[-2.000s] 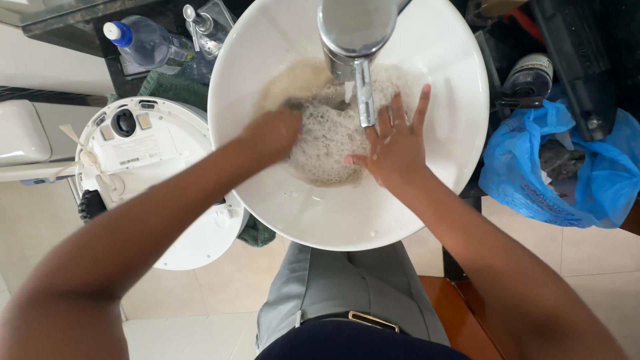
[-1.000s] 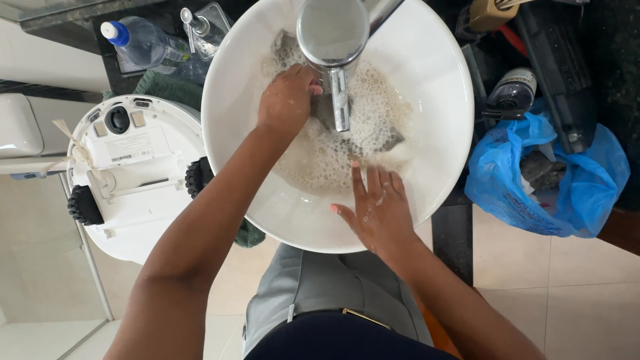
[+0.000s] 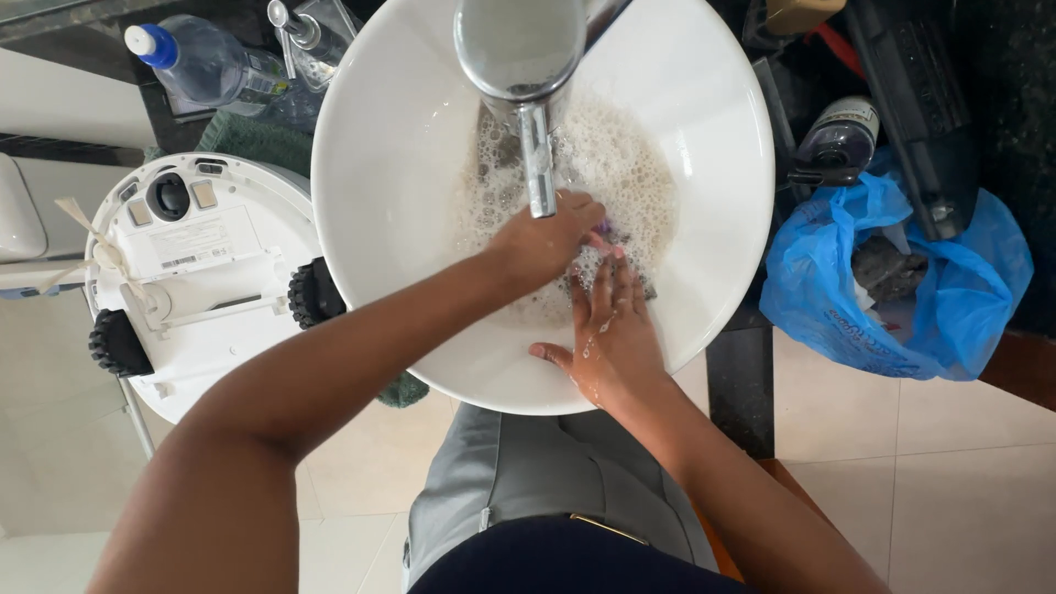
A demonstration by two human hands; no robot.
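Observation:
Both hands are in a round white washbasin (image 3: 388, 165) that holds foamy, brownish water (image 3: 635, 173). My left hand (image 3: 549, 239) bends its fingers down into the foam under the chrome tap (image 3: 538, 157); something purplish shows by its fingertips, and whether it grips anything cannot be told. Just right of it, my right hand (image 3: 619, 330) lies palm down with fingers extended and thumb apart, its fingertips on a dark, partly submerged thing in the suds. Another greyish patch (image 3: 495, 136) shows under the foam behind the tap. Lather clings to the right hand.
An upturned white robot vacuum (image 3: 223, 305) with black wheels lies left of the basin, a dark green towel (image 3: 260, 144) beside it. A plastic bottle (image 3: 206, 66) and a pump dispenser (image 3: 309, 37) stand behind. At right are a blue plastic bag (image 3: 858, 330), a small bottle (image 3: 840, 132) and a black plastic part (image 3: 916, 107).
My left hand has moved from the basin's left side towards the middle, beside my right hand. My right hand's fingers now reach into the foam near the left fingertips.

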